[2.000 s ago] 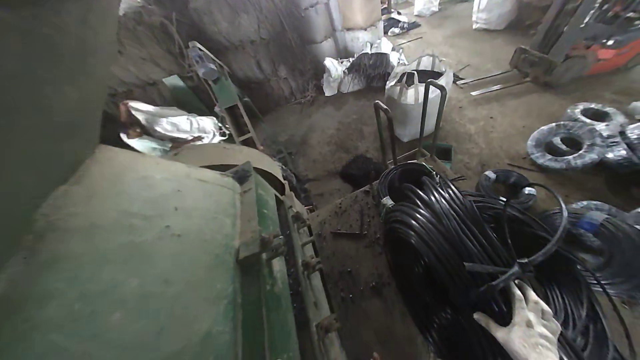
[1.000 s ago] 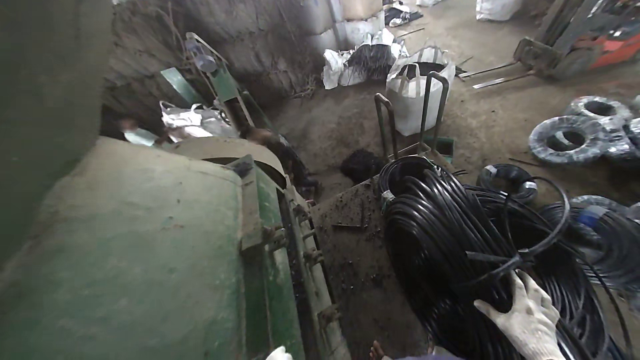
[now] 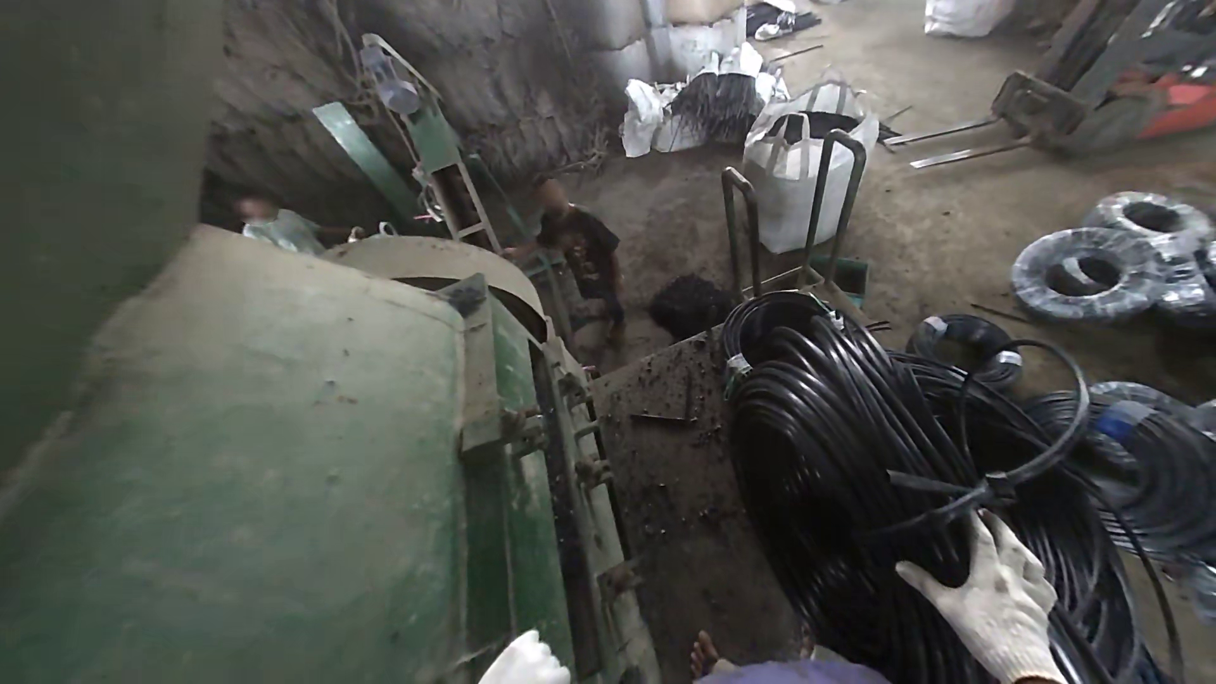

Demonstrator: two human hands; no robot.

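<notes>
My right hand [image 3: 993, 594], in a white knit glove, rests with spread fingers on a big coil of black plastic pipe [image 3: 836, 427]. Its fingertips are beside a loose pipe loop [image 3: 1069, 418] that curves up over the coil. Low in the head view my left hand [image 3: 525, 662], also gloved, shows only partly, close to the edge of a large green metal machine [image 3: 313, 456]; whether it holds anything is not visible. My bare foot [image 3: 704, 655] shows beneath.
One person [image 3: 581, 249] stands beyond the machine, another [image 3: 285, 230] behind it at left. A handled trolley [image 3: 836, 190] and white bulk bag [image 3: 793, 180] stand ahead. Wrapped coils [image 3: 1088, 274] lie right, forklift forks [image 3: 959, 147] farther back. A drop lies beside the platform [image 3: 665, 399].
My left hand has come into view at the bottom edge. Two people now show plainly beyond the machine. My right hand stays on the black coil.
</notes>
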